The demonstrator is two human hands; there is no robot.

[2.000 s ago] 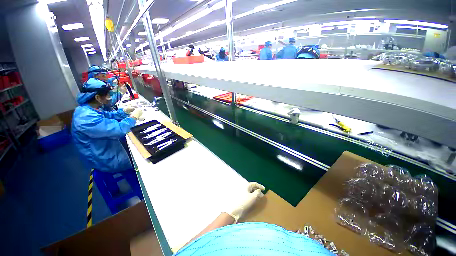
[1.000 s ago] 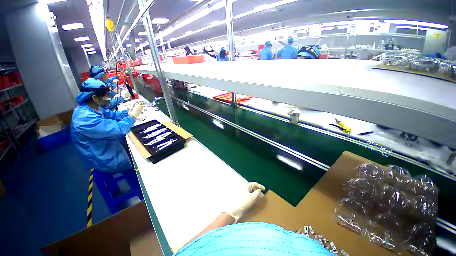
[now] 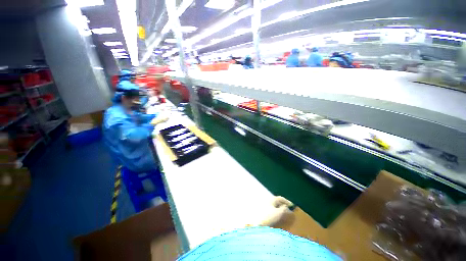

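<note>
My left hand (image 3: 276,213), in a cream glove, rests at the left edge of the brown cardboard sheet (image 3: 305,228), beside the white bench sheet. Its fingers are curled, and a small dark spot shows at the fingertips. Blur hides whether it holds anything. My blue sleeve covers the bottom middle. My right hand is not in view. Clear plastic domed pieces (image 3: 426,222) lie in a blurred cluster on the cardboard at the right.
A black parts tray (image 3: 184,144) with silver-white pieces lies on cardboard on the white bench sheet (image 3: 219,191). A person in blue sits at left. A green conveyor (image 3: 255,165) runs beyond the bench, with a long white shelf (image 3: 327,92) above. A brown box is at bottom left.
The view has turned left, so the scene sits farther right and is blurred. The silver metal parts have dropped out of sight. My left hand stays by the cardboard edge.
</note>
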